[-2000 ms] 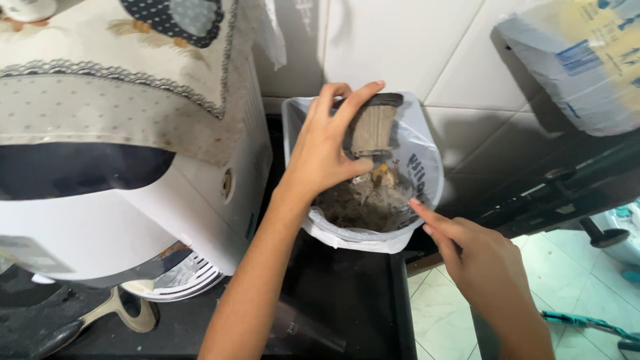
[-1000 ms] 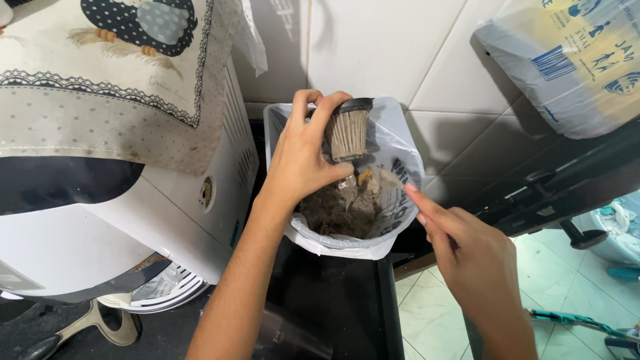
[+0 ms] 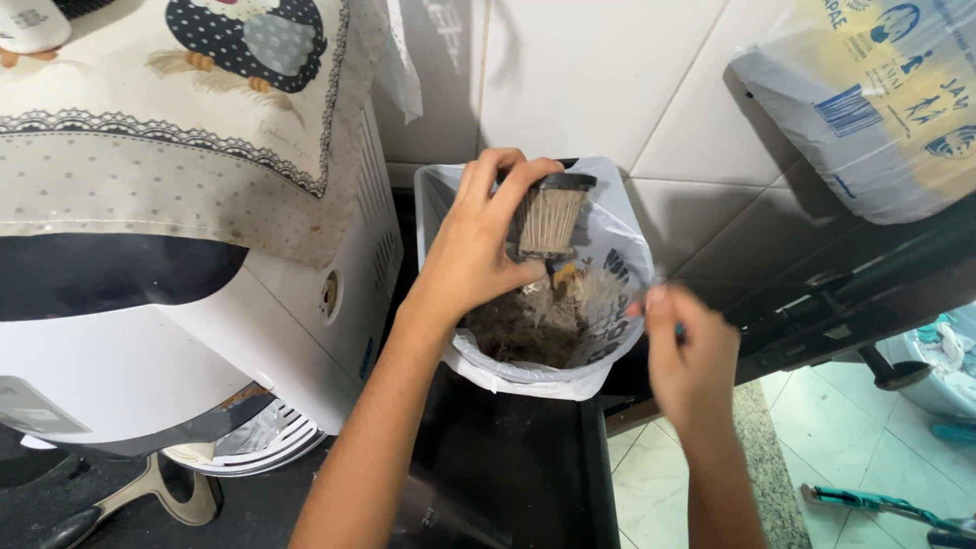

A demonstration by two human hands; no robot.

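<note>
A dusty pleated vacuum-cleaner filter with a black rim hangs tilted over a bin lined with a white plastic bag. My left hand grips it, fingers over the rim and thumb near its narrow end. Grey dust and debris lie in the bin below. At the bin's right edge is my right hand, blurred, with its fingers closed around a thin, pale tool. The tool's far end is a blur over the bin, so its exact kind cannot be told.
Left of the bin stands a white appliance under a patterned cloth. A beige-and-black handled utensil lies on the black counter. A plastic package is at the upper right. Beyond the counter are a tiled floor and a teal-handled tool.
My right hand has moved right, away from the filter, to the bin's edge. My left hand still holds the filter over the bin.
</note>
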